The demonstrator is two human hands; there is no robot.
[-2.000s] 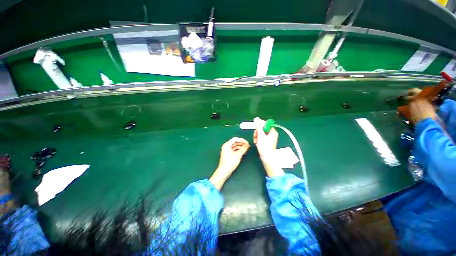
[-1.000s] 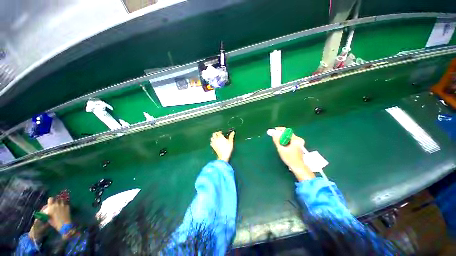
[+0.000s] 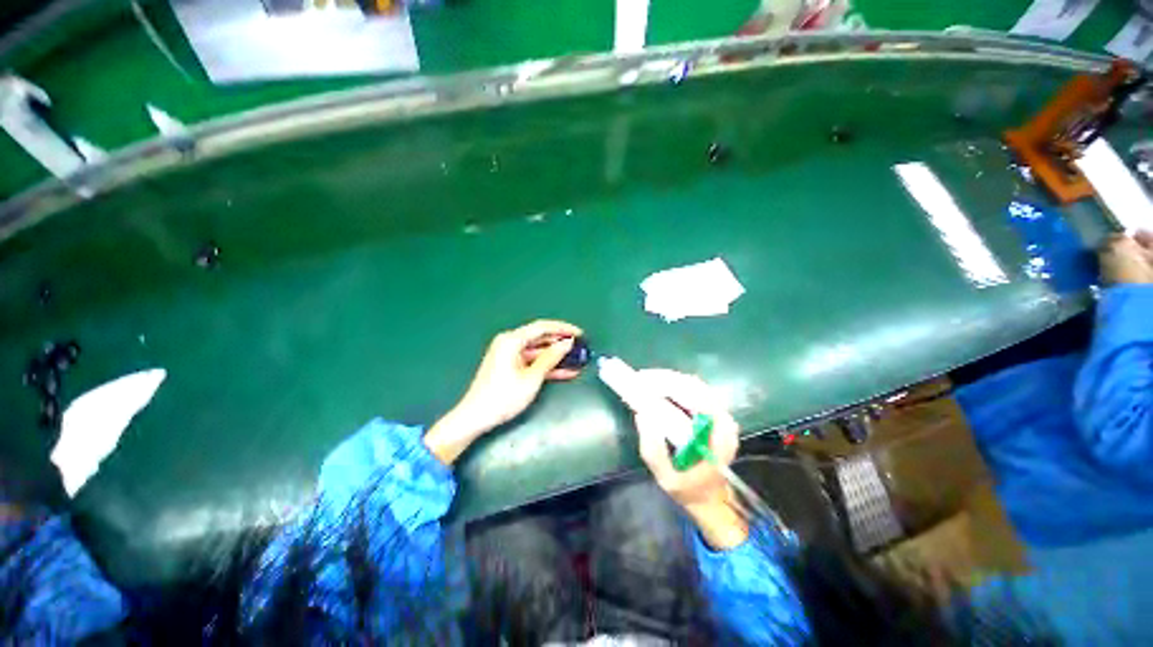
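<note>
My left hand (image 3: 512,373) holds a small dark component (image 3: 575,354) in its fingertips, near the front edge of the green surface. My right hand (image 3: 689,436) holds a white dispensing syringe (image 3: 622,378) with a green cap (image 3: 694,442) at its rear. The syringe's narrow tip points at the component, very close to it; I cannot tell whether they touch. A pale hose trails from the cap past my right wrist. A small white paper (image 3: 693,290) lies flat beyond my right hand.
Dark parts lie singly along the green belt (image 3: 379,190), with a cluster (image 3: 51,373) at far left beside a larger white sheet (image 3: 104,427). A metal rail (image 3: 506,78) runs behind. At right are an orange-brown fixture (image 3: 1068,133), a neighbour's hand (image 3: 1125,258) and blue sleeve.
My left hand has picked up the dark component from the belt and drawn it back towards me. My right hand has brought the syringe nearer to me, to the component. The camera view has tilted down.
</note>
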